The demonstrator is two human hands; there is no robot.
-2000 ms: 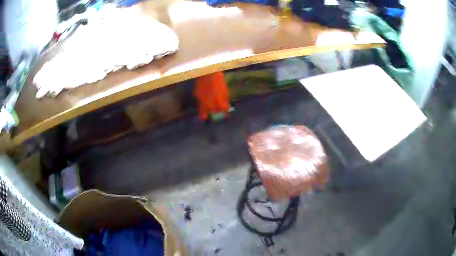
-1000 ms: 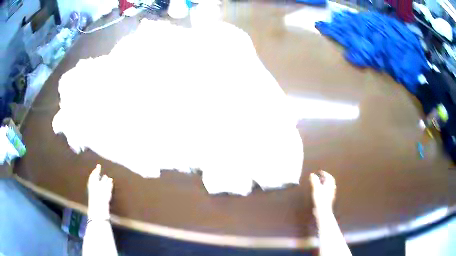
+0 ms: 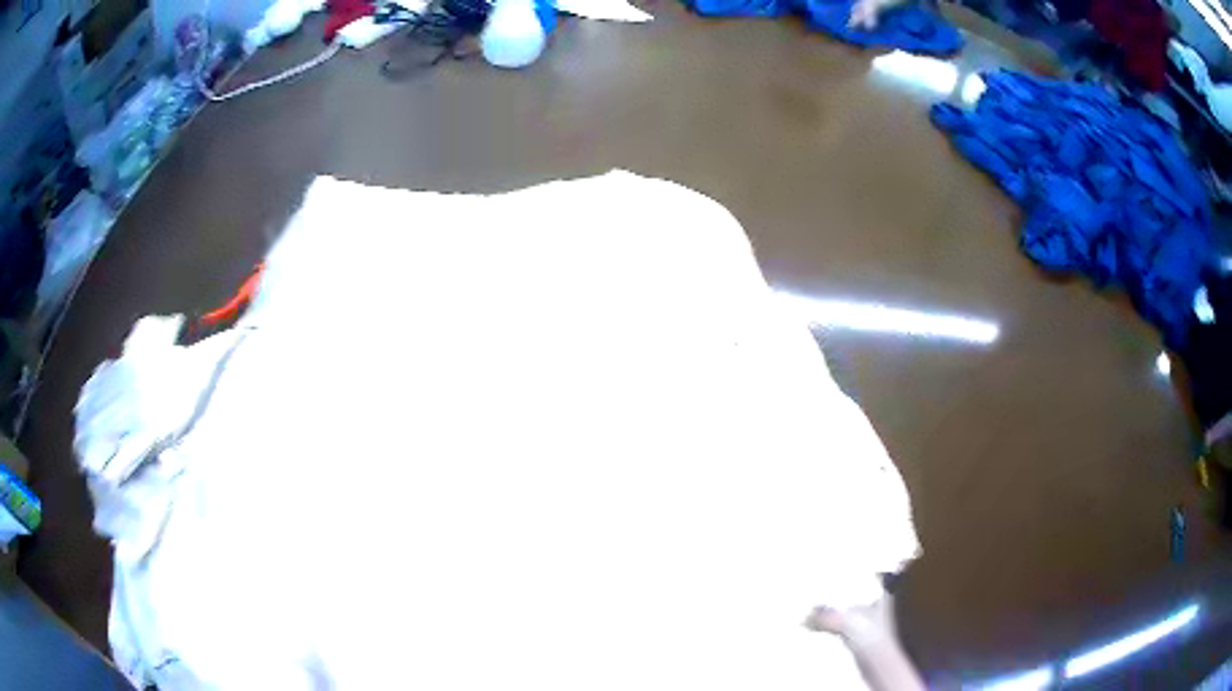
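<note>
Off-white cloth, the blouses (image 3: 541, 405), lies as a large overexposed spread over the near and middle table; single garments cannot be told apart. Looser folds lie at its left side. My right hand (image 3: 867, 640) is at the cloth's lower right edge, thumb over the cloth and fingers partly hidden, and seems to grip it. My left hand is not in view. A small dark tool (image 3: 1178, 533), perhaps thread snips, lies on the table at the far right.
The glossy brown table (image 3: 946, 446) has a blue garment heap (image 3: 1094, 189) at the right. Another person's hand (image 3: 867, 14) touches more blue cloth at the far edge. A white round object (image 3: 514, 34) and cables stand at the back. Something orange-red (image 3: 237, 300) shows beside the cloth's left.
The view turned from stool and floor to the table. The white cloth has come nearer and spread past the lower frame edge. My right hand has met it; my left hand has left view.
</note>
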